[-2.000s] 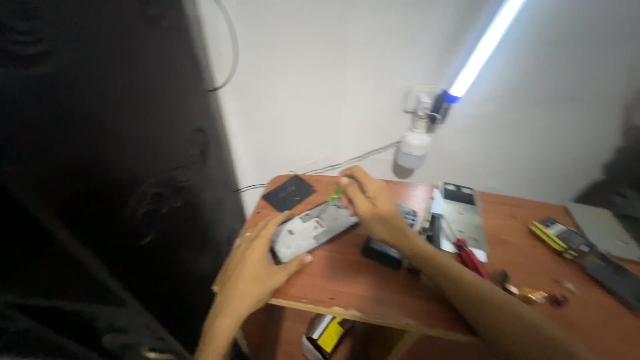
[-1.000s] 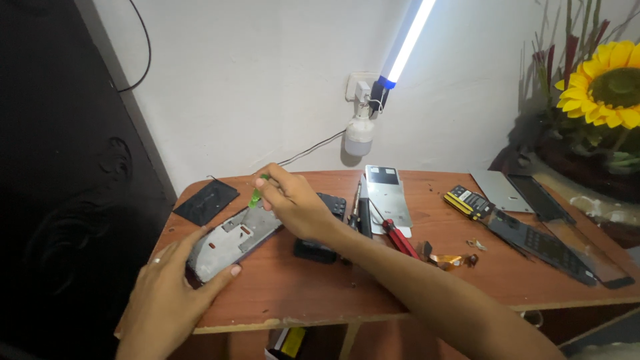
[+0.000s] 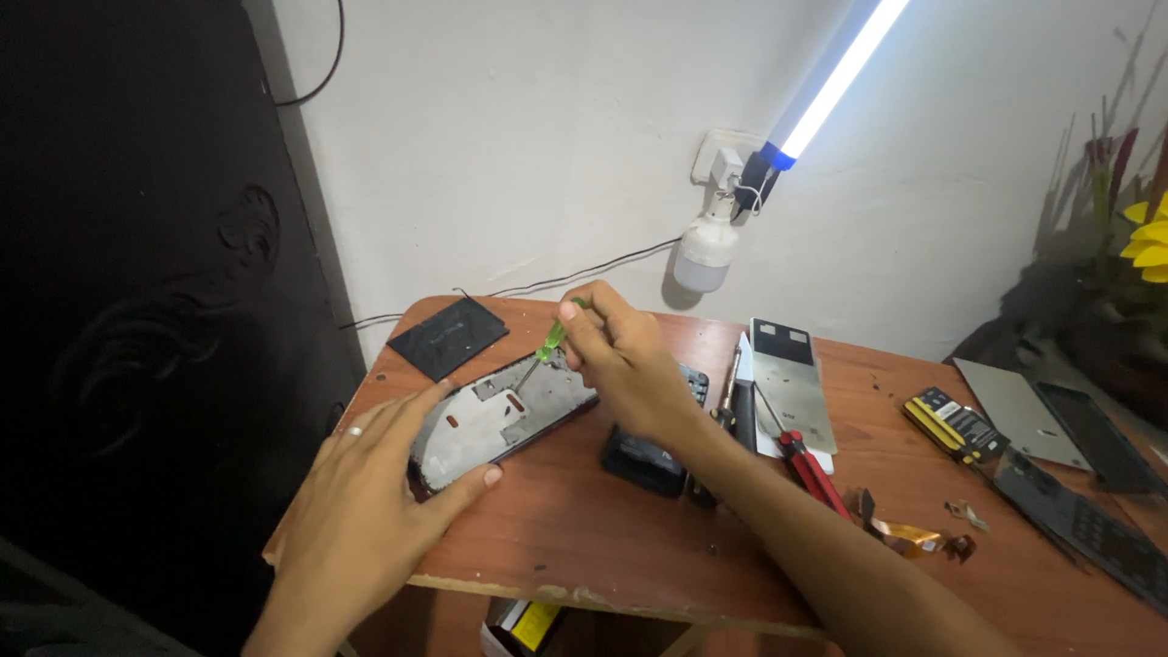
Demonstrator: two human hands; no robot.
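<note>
A smartphone's metal mid-frame lies at a slant on the wooden table, its grey inner face up. My left hand, with a ring on one finger, grips its left end between thumb and fingers. In my right hand is a small screwdriver with a translucent green handle; its tip meets the frame near a slot. A flat black battery lies behind the frame. Partly under my right wrist is a black device.
Right of my arm are a red-handled screwdriver, a silver phone back cover and orange flex cables. Farther right lie a yellow-edged battery and dark phone parts. The table's front edge looks chipped; a lit tube lamp stands above.
The screwdriver tip has moved over the frame toward its middle slot, while my left hand keeps its hold. The view has shifted.
</note>
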